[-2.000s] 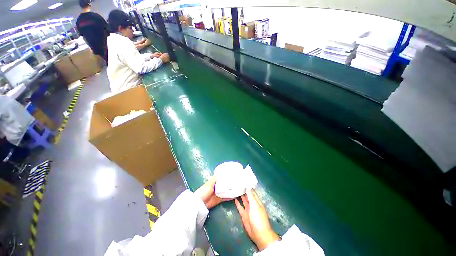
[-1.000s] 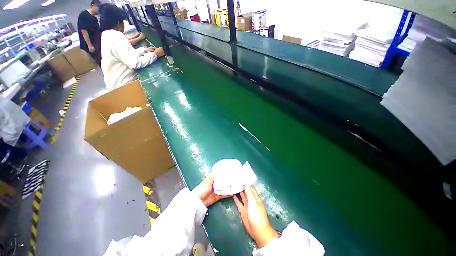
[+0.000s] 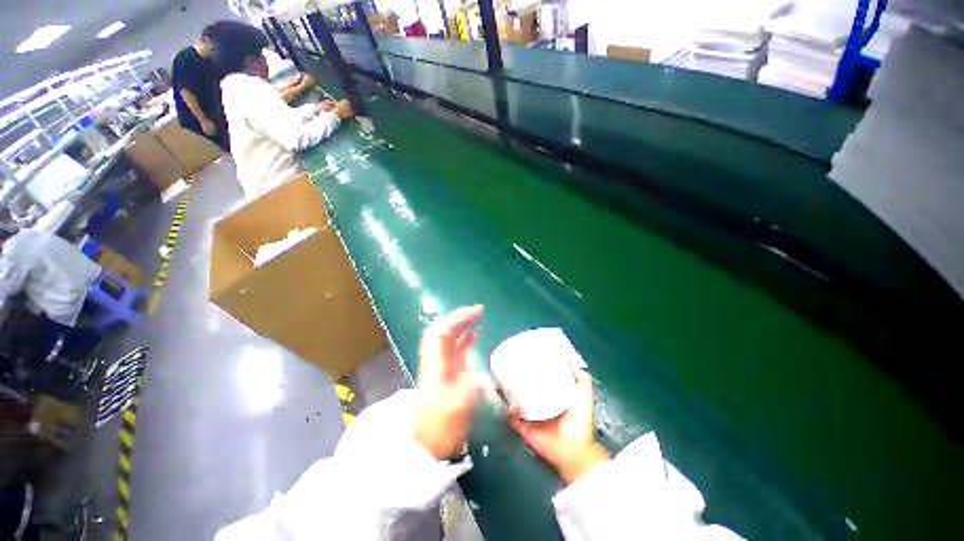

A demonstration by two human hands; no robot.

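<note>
A short, thick white roll [image 3: 537,370] is held just above the green bench surface [image 3: 423,238], near its front edge. My right hand [image 3: 566,428] holds the roll from below and from its right side. My left hand [image 3: 449,380] is raised just left of the roll, palm towards it, with its fingers apart and a little blurred. It holds nothing that I can see. Loose white sleeves cover both wrists.
An open cardboard box [image 3: 301,301] with white material inside stands left of the bench. A person in white [image 3: 264,122] works farther along the bench. Grey-white sheets [image 3: 909,159] hang at the right. Black posts [image 3: 492,63] stand along the bench.
My left hand has let go of the roll, moved left and opened. My right hand keeps hold of the roll, which is slightly farther right in the picture. The view has shifted a little.
</note>
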